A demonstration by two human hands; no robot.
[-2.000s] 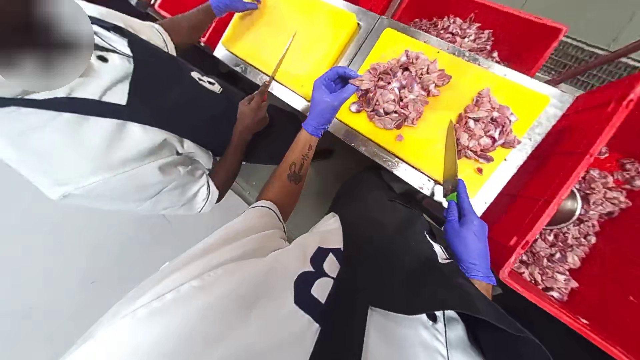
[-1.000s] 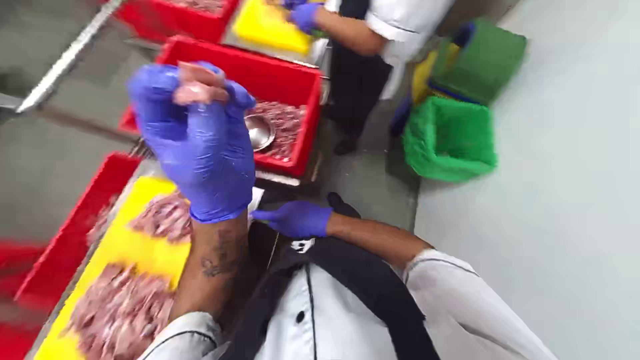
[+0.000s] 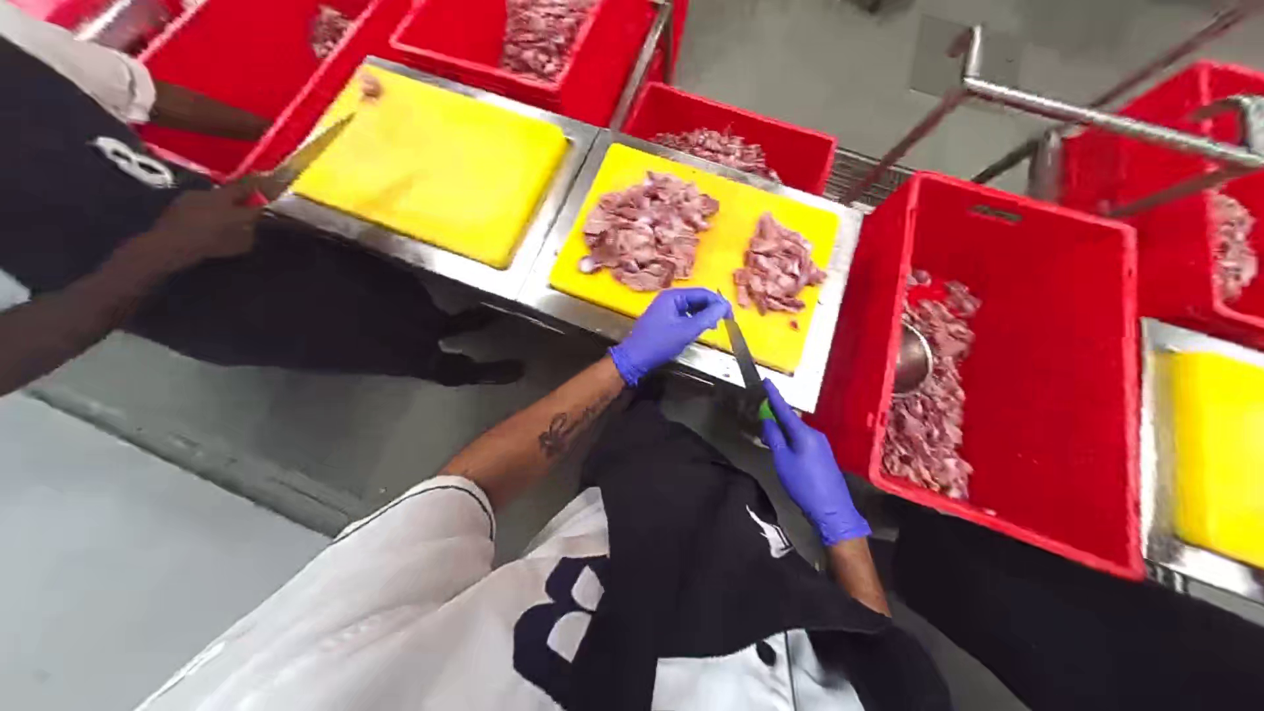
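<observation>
My right hand (image 3: 808,464), in a blue glove, is closed on the green-marked handle of a knife (image 3: 742,354), whose blade points up and away over the board's near edge. My left hand (image 3: 671,331), gloved too, has its fingertips together by the knife's tip; whether they pinch something is too small to tell. Both hands are at the near edge of a yellow cutting board (image 3: 726,188) set in a metal frame. On that board lie a larger pile of raw meat pieces (image 3: 650,232) at left and a smaller pile of meat (image 3: 777,265) at right.
Right of the board stands a deep red crate (image 3: 1047,375) with meat pieces and a metal bowl (image 3: 910,359). Beyond the board are more red crates (image 3: 736,123) and metal rails (image 3: 1106,118). At left, a co-worker's hand (image 3: 212,219) holds a knife by another yellow board (image 3: 434,163).
The view has swung back to the board. My left hand, raised with a meat piece a second ago, is now low by the knife tip.
</observation>
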